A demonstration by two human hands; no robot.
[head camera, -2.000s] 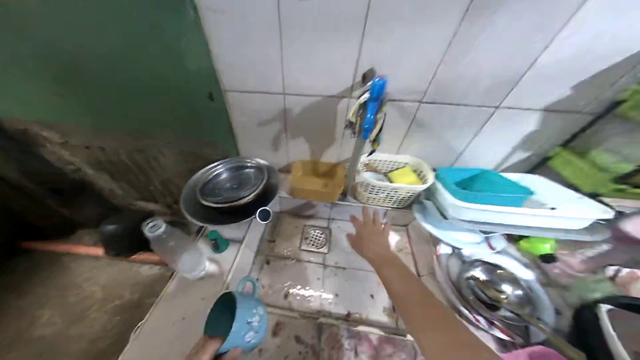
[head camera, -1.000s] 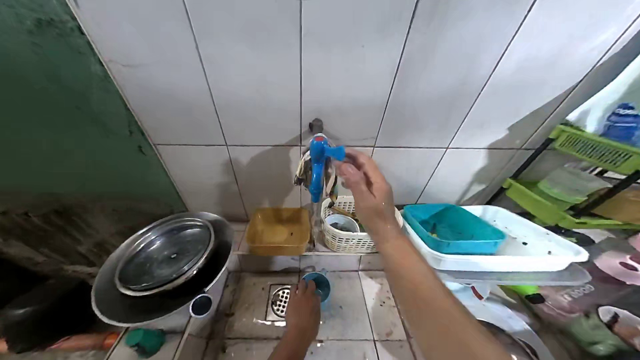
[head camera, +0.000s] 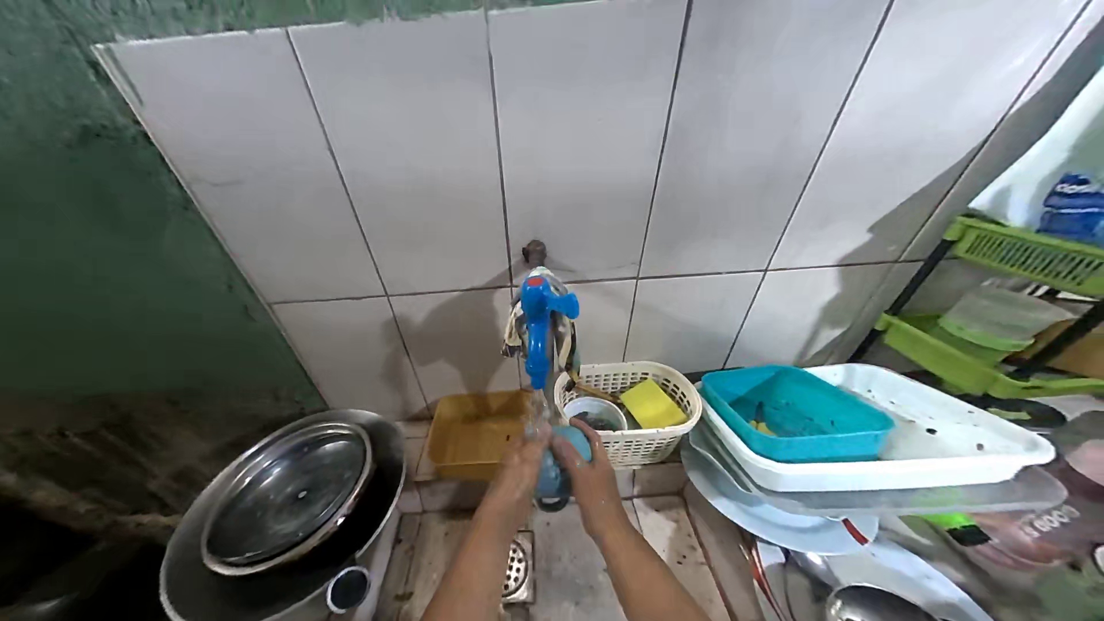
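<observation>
Under the blue plastic faucet [head camera: 538, 332] my two hands hold a blue mug [head camera: 553, 479], and water runs from the spout onto it. My left hand [head camera: 521, 457] touches the mug's left side, its fingers wet. Around the right side of the mug my right hand [head camera: 588, 466] is closed. The mug's handle points down, toward the metal floor drain [head camera: 517, 569]. Just behind the hands stand a yellow-brown plastic basin [head camera: 473, 431] and a cream plastic basket [head camera: 642, 448] with a yellow sponge [head camera: 653, 404] and a small white container.
A large metal pot [head camera: 185, 552] with a round metal lid [head camera: 293, 496] stands at left. To the right, a teal tray [head camera: 802, 444] rests in a white tray [head camera: 940, 470], above stacked plates [head camera: 785, 517]. A green rack [head camera: 940, 345] stands farther right.
My right hand has come down from the faucet handle to the mug. The mug was low near the drain and is now under the spout, where water runs. The view has tilted up.
</observation>
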